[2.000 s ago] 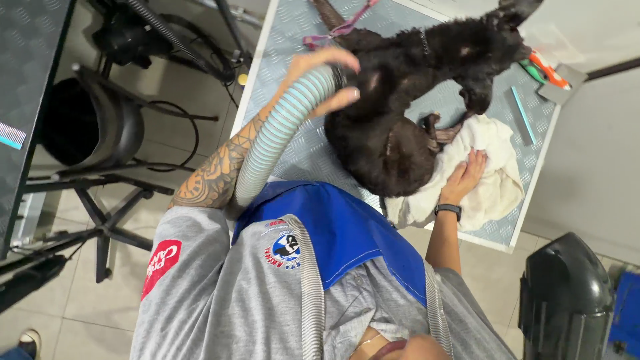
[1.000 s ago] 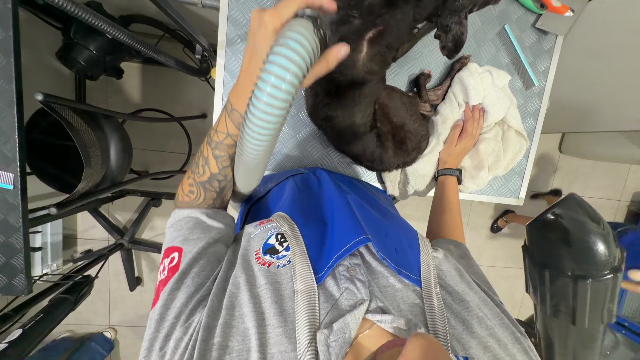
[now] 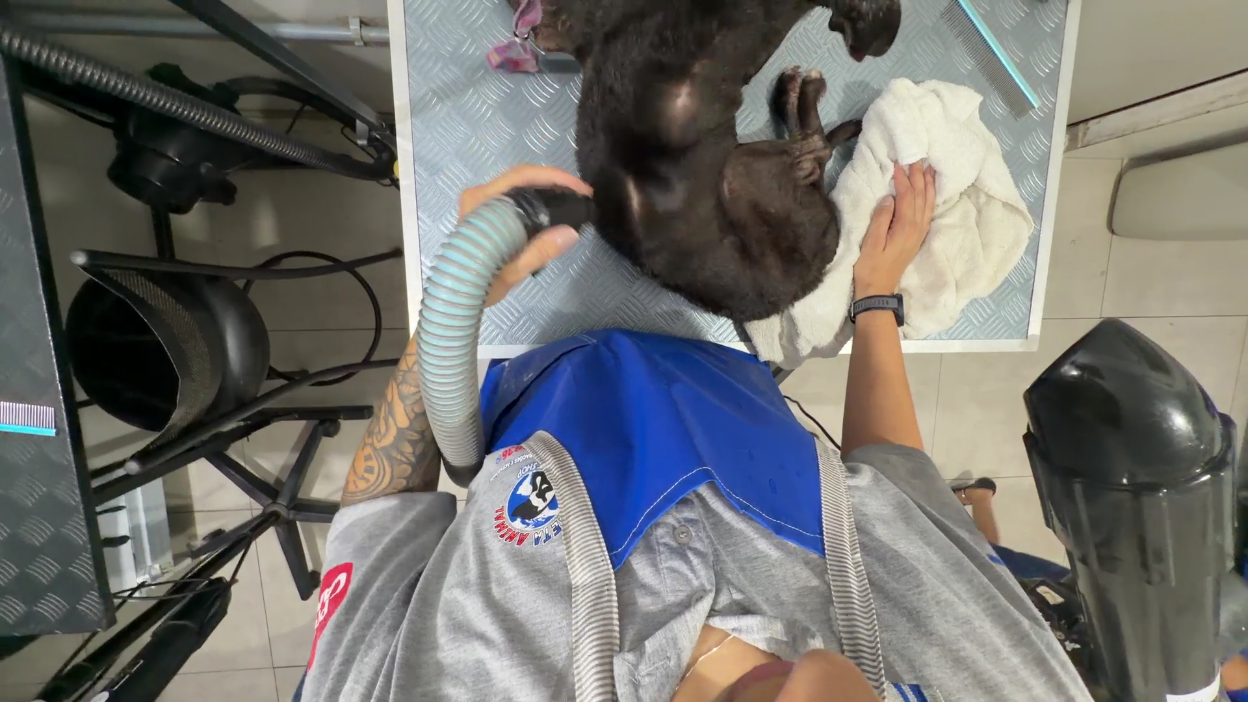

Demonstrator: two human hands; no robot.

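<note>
My left hand [image 3: 526, 229] grips the black nozzle [image 3: 556, 209] of a ribbed light-blue hose [image 3: 458, 322], its tip at the side of a black, short-coated dog [image 3: 673, 146]. The dog lies curled on a metal-patterned grooming table [image 3: 487, 127]; its head is out of view, and a paw [image 3: 799, 97] shows near the towel. My right hand [image 3: 899, 219] lies flat on a crumpled white towel [image 3: 975, 214] beside the dog's hindquarters, fingers nearly together, a dark watch on the wrist. What lies under the towel is hidden.
A metal comb with a blue spine [image 3: 994, 54] lies at the table's far right. A pink strap [image 3: 517, 49] is near the dog at upper left. A second table [image 3: 39, 546] with another comb [image 3: 27, 418], a black stand and a black dryer body [image 3: 1131, 487] flank me.
My left hand has moved the nozzle along the dog's body towards the near end of the table. My right hand stays on the towel. The view has shifted.
</note>
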